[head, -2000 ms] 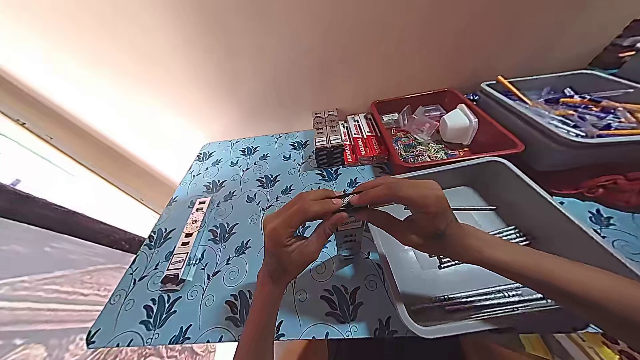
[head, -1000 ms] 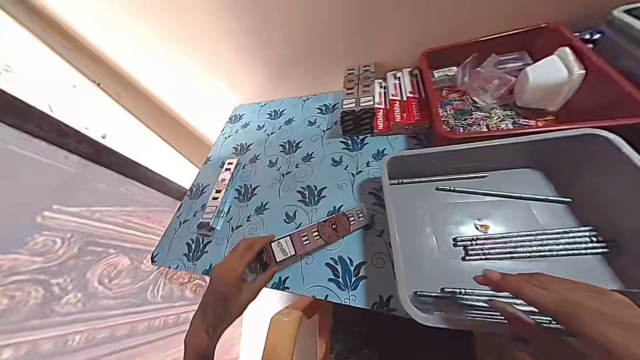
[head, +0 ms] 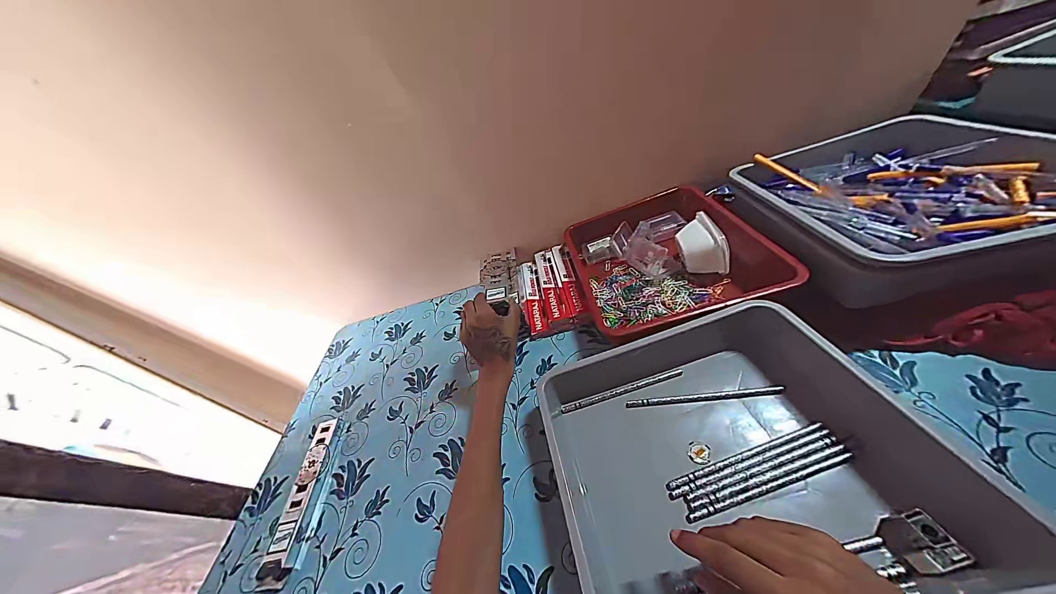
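Note:
My left hand [head: 491, 330] grips the near end of a narrow printed pencil box [head: 497, 294] at the stacked boxes by the wall. Low in the grey plastic tray [head: 569, 462], my right hand [head: 775, 557] lies over some dark, silvery patterned pencils, partly hiding them; its grip is unclear. Beside its knuckles is a dark printed carton piece [head: 932, 540]. Several patterned pencils [head: 759, 474] lie side by side in the tray, with two separate pencils [head: 705, 397] farther up and a small round piece [head: 699, 452]. Another long pencil box [head: 305, 495] lies at the table's left.
Red-and-white Nataraj boxes [head: 549, 293] stand beside a red tray [head: 780, 264] of colourful paper clips [head: 652, 299], clear plastic boxes and a white tub [head: 704, 245]. A grey bin [head: 825, 256] of pens stands at the right. The wall [head: 346, 165] borders the floral-covered table [head: 412, 396].
My left hand has moved from the table's near edge, where it held a long pencil box, to the stacked boxes by the wall. My right hand stays low in the grey tray. The view has shifted.

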